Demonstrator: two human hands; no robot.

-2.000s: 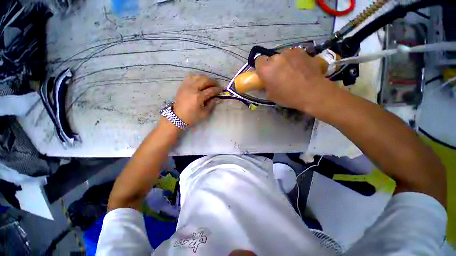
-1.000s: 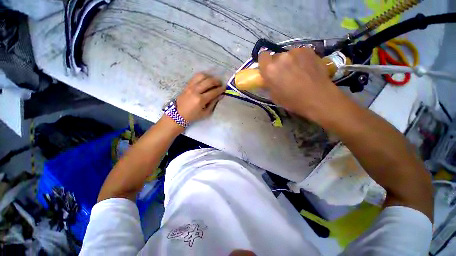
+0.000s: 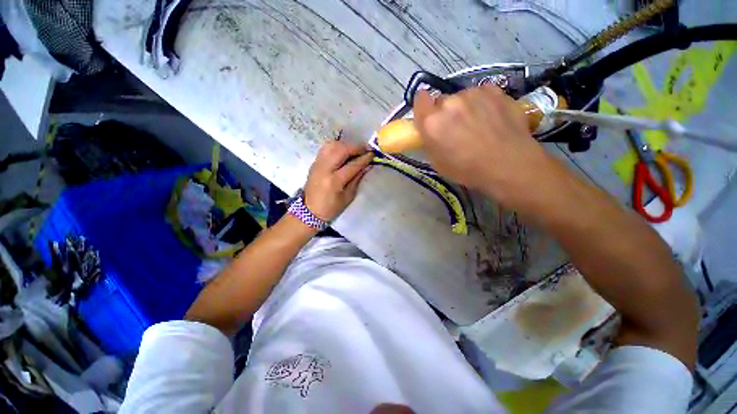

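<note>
My right hand (image 3: pixel 473 129) grips the orange-tan handle (image 3: pixel 397 137) of the steam iron (image 3: pixel 493 79). The iron's pointed tip faces left and sits at the near part of a narrow arc. The arc is a yellow template (image 3: pixel 440 191) with a dark fabric piece along it; its free end curves down to the right. My left hand (image 3: pixel 335 174) has its fingertips together on the arc's left end, beside the iron's tip. The part under the iron is hidden.
Finished curved pieces (image 3: pixel 162 36) lie at the table's upper left. Scissors (image 3: pixel 659 182) and yellow scraps (image 3: pixel 687 73) lie at right. A scorched iron rest (image 3: pixel 558 311) is at lower right. A blue bin (image 3: pixel 121 251) stands below the table's left edge. Hoses run from the iron.
The view has turned and shifted, so the table slants and the scissors and blue bin show more. More of the yellow arc shows below the iron. Both hands keep their hold.
</note>
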